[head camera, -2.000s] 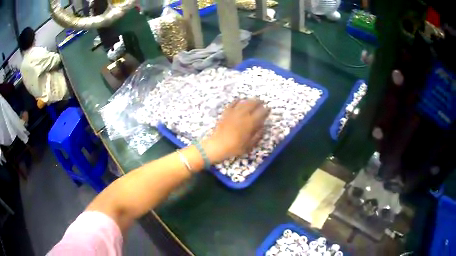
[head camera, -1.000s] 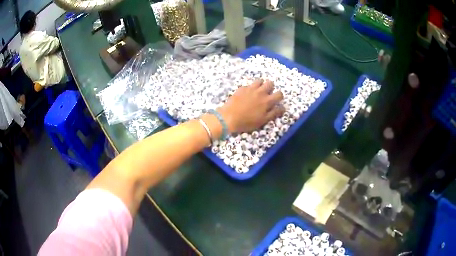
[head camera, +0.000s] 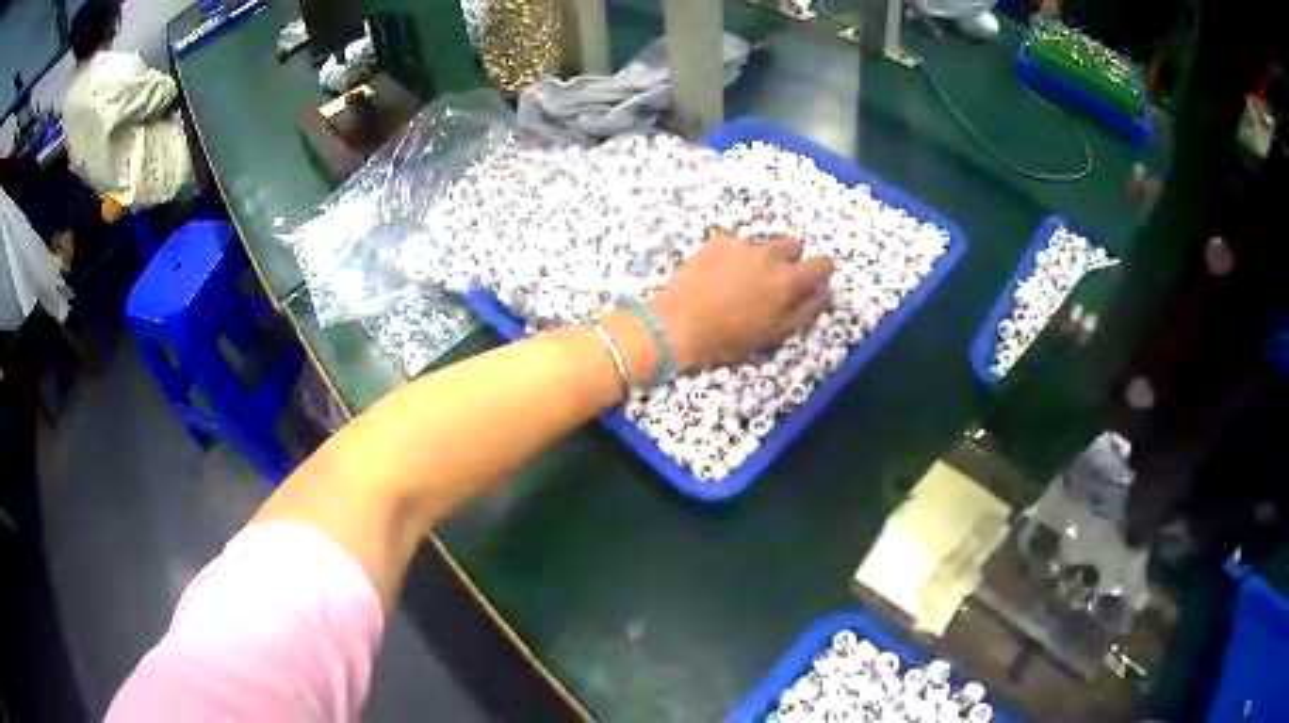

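My left hand (head camera: 746, 300), bare with bracelets at the wrist, rests palm down on the small white round parts (head camera: 608, 212) heaped in a large blue tray (head camera: 703, 489). Its fingers are bent into the parts, and the fingertips are partly hidden, so I cannot tell whether it grips any. A clear plastic bag (head camera: 354, 240) lies at the tray's left side, with white parts heaped over its edge. My right hand is not in view.
The metal press fixture (head camera: 1081, 558) and a cream pad (head camera: 936, 548) stand at lower right. A front blue tray (head camera: 763, 698) and a small back tray (head camera: 985, 349) hold white parts. The dark press frame rises at right. A blue stool (head camera: 191, 283) and a seated person (head camera: 125, 124) are left.
The view has shifted, so the bench things sit somewhat differently in the picture. My left hand has moved over the parts toward the right side of the tray, with its fingers now more bent.
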